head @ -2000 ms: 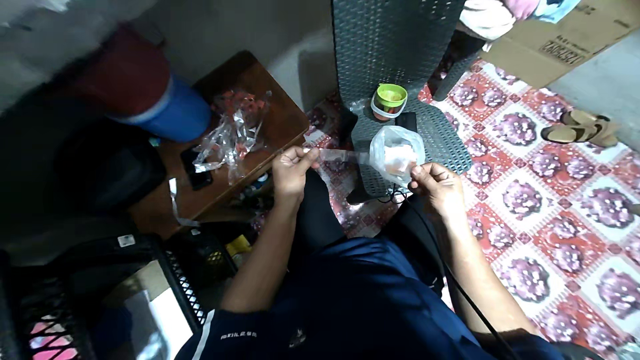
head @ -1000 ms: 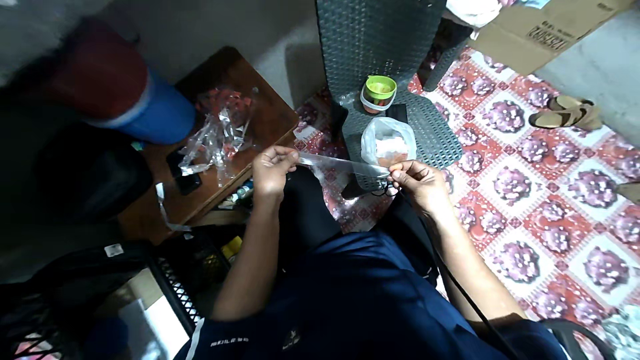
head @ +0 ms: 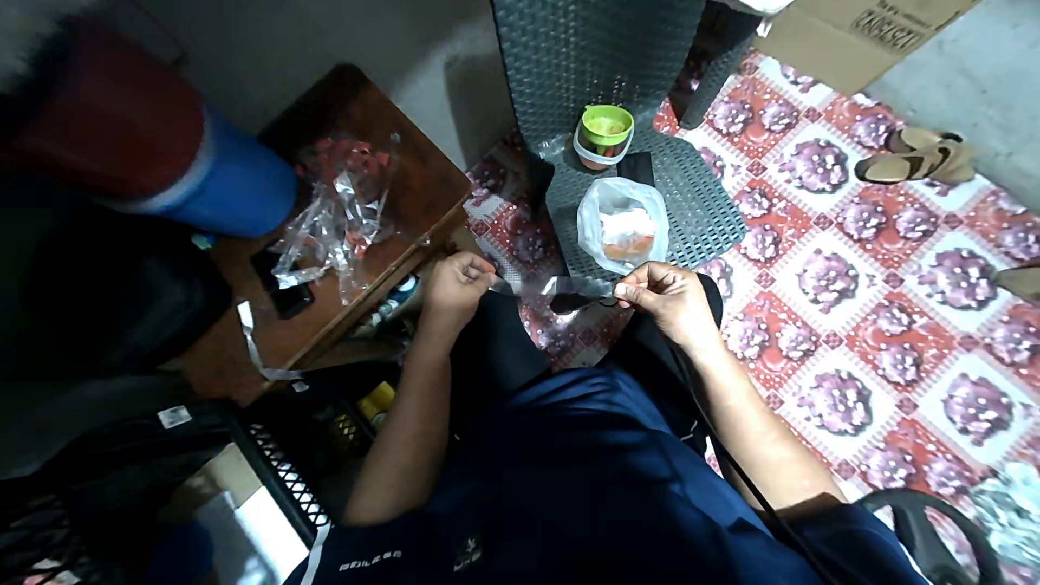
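A narrow strip of clear plastic (head: 561, 286) is stretched between my two hands over my lap. My left hand (head: 459, 284) pinches one end between thumb and fingers, and my right hand (head: 662, 296) pinches the other. Just beyond my right hand, a translucent plastic bag (head: 622, 223) with white and orange contents stands open on the seat of a dark woven plastic chair (head: 703, 203). Behind it on the seat are a green cup (head: 608, 123) set in a white-rimmed container (head: 600, 157) and a dark flat object (head: 635, 167).
On a wooden table (head: 406, 175) at left lie crumpled clear plastic wrappers (head: 349, 211) and a dark phone-like object (head: 288, 296), beside a blue and red container (head: 244, 183). A black crate (head: 284, 475) sits lower left. Sandals (head: 918, 158) lie on the patterned floor covering, near a cardboard box (head: 853, 36).
Two seconds ago the strip was in front of the bag and my right hand was close against it; both hands now hold the strip nearer my lap, with the bag plainly visible beyond.
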